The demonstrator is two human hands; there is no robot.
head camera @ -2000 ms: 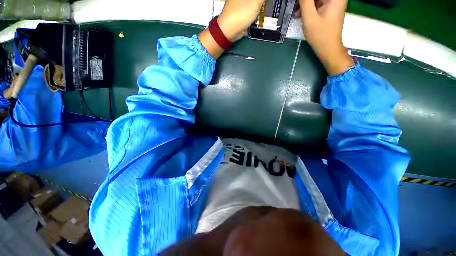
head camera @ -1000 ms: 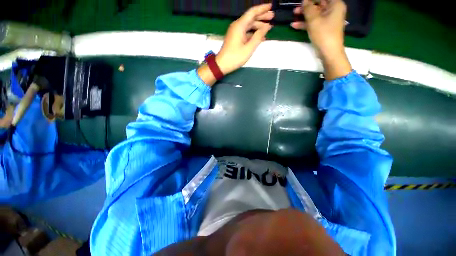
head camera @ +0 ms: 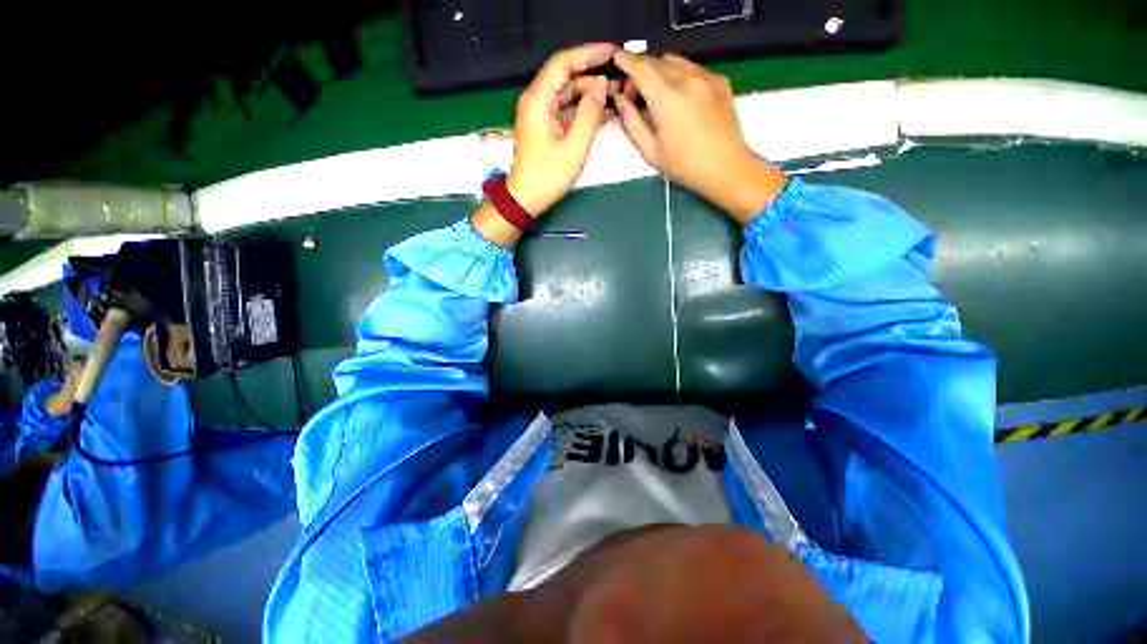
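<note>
My left hand point(head camera: 562, 130), with a red band at the wrist, and my right hand point(head camera: 686, 123) meet at their fingertips over the white edge rail point(head camera: 359, 176). Their fingers are bent. A dark spot shows between the fingertips; I cannot tell whether it is a small part or shadow. Beyond them a long black tray point(head camera: 528, 40) lies on the green conveyor belt point(head camera: 377, 120). A flat dark unit point(head camera: 712, 11) with a pale outline is on the tray, cut off by the top edge.
A thin dark stick, maybe tweezers point(head camera: 555, 234), lies on the green bench point(head camera: 585, 333). A white strip point(head camera: 830, 165) lies by the rail at right. At left are a black box with a white label point(head camera: 260, 321), a brown holder point(head camera: 167, 351), a pale handle point(head camera: 101, 357) and another person's blue sleeve point(head camera: 120, 503).
My hands have left the unit, come back from the tray and closed together at the rail. The unit, first at the rail between my hands, now shows on the black tray. The view has shifted.
</note>
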